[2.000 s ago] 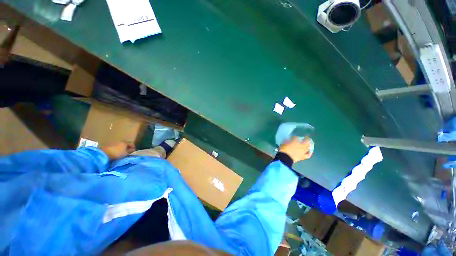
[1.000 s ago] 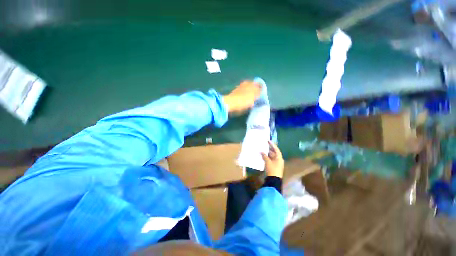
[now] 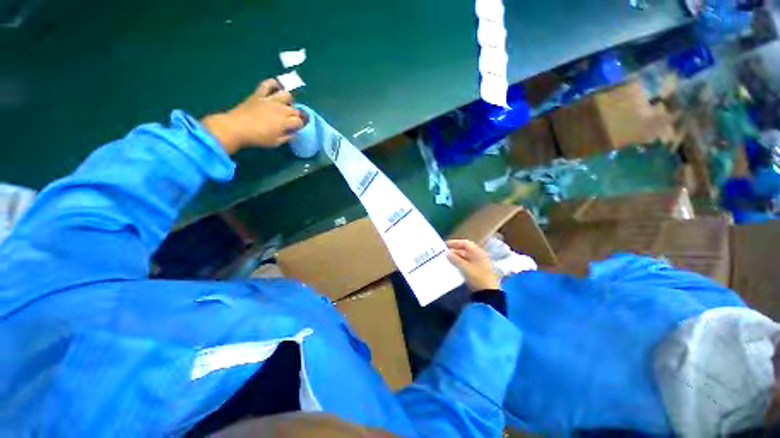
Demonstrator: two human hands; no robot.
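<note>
My left hand (image 3: 267, 117) holds a small pale blue-white label roll (image 3: 306, 137) over the front edge of the green bench. A white label strip (image 3: 395, 219) with short dark lines and print runs down and right from the roll. My right hand (image 3: 473, 263) pinches the strip near its free end. The strip is stretched between both hands, printed side up, above the floor and the cartons. The fingers of my left hand are partly hidden by the roll.
Two small white labels (image 3: 292, 58) lie on the green bench (image 3: 376, 60) beyond my left hand. A white strip (image 3: 492, 51) hangs at the bench edge. Cartons (image 3: 338, 257) stand below. Another person in blue (image 3: 590, 342) bends close at my right.
The strip between my hands is now pulled out longer, with my left hand farther left. The view has shifted along the bench. Another person has come into view at the right.
</note>
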